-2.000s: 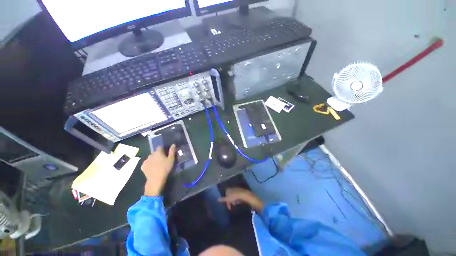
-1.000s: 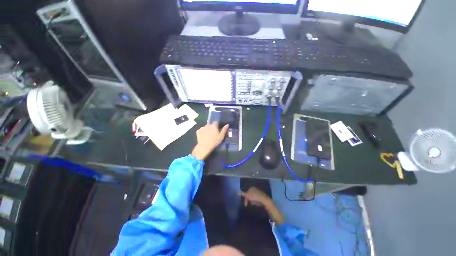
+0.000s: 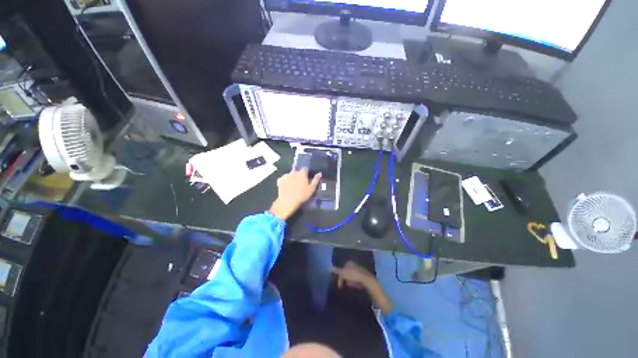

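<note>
My left hand (image 3: pixel 295 190) rests on the left edge of a dark phone (image 3: pixel 324 168) that lies on the left coupler plate (image 3: pixel 337 199). The hand covers part of the plate; I cannot tell whether its fingers grip the phone. A second dark phone (image 3: pixel 445 200) lies on the right coupler plate (image 3: pixel 418 218), untouched, with a black cable at its near end. My right hand (image 3: pixel 355 275) is low over my lap, below the bench edge. It looks empty, with fingers apart. Two blue coaxial cables (image 3: pixel 394 203) run from the tester (image 3: pixel 297 115) towards the plates.
A black mouse (image 3: pixel 376 219) sits between the plates. Papers (image 3: pixel 231 170) lie left, white cards (image 3: pixel 483 194) and a yellow looped item (image 3: pixel 543 238) right. Fans stand at the left (image 3: pixel 72 143) and right (image 3: pixel 601 222). A dark tray (image 3: pixel 140 297) is below left. Keyboards (image 3: pixel 420 75) lie above the tester.
The view has swung left since the oldest frame, showing the left fan and dark tray. My left hand stays at the left phone, and my right hand stays low.
</note>
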